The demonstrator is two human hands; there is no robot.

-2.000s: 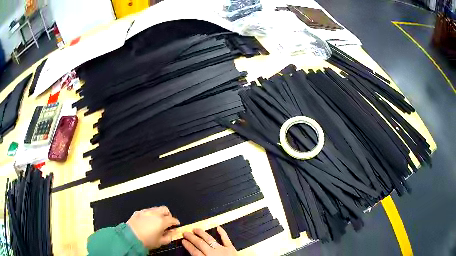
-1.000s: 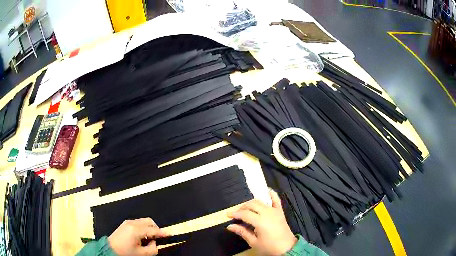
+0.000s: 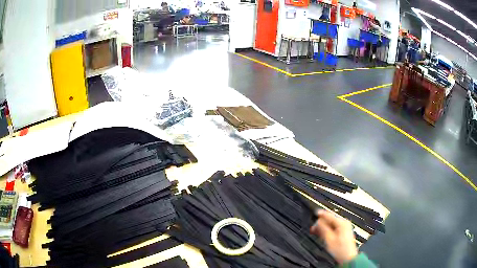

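My right hand (image 3: 334,235) is at the lower right, over the right edge of the loose pile of black strips (image 3: 261,209). It is blurred; its fingertips are near a dark strip end, and I cannot tell if they grip it. My left hand is not in view. A cream-white tape ring (image 3: 233,236) lies flat on the loose pile. A wide stack of black strips (image 3: 110,193) lies crosswise at the left. Part of the laid-out row (image 3: 170,263) shows at the bottom edge, mostly cut off.
A dark red case (image 3: 22,226) and a calculator (image 3: 7,212) lie at the left edge. White paper (image 3: 36,144), clear plastic bags (image 3: 209,136) and brown pieces (image 3: 245,116) are at the back. A wooden table (image 3: 423,91) stands on the grey floor beyond.
The view has swung up and to the right, showing more workshop. My right hand has left the strips at the front and is over the right pile. My left hand has gone out of view.
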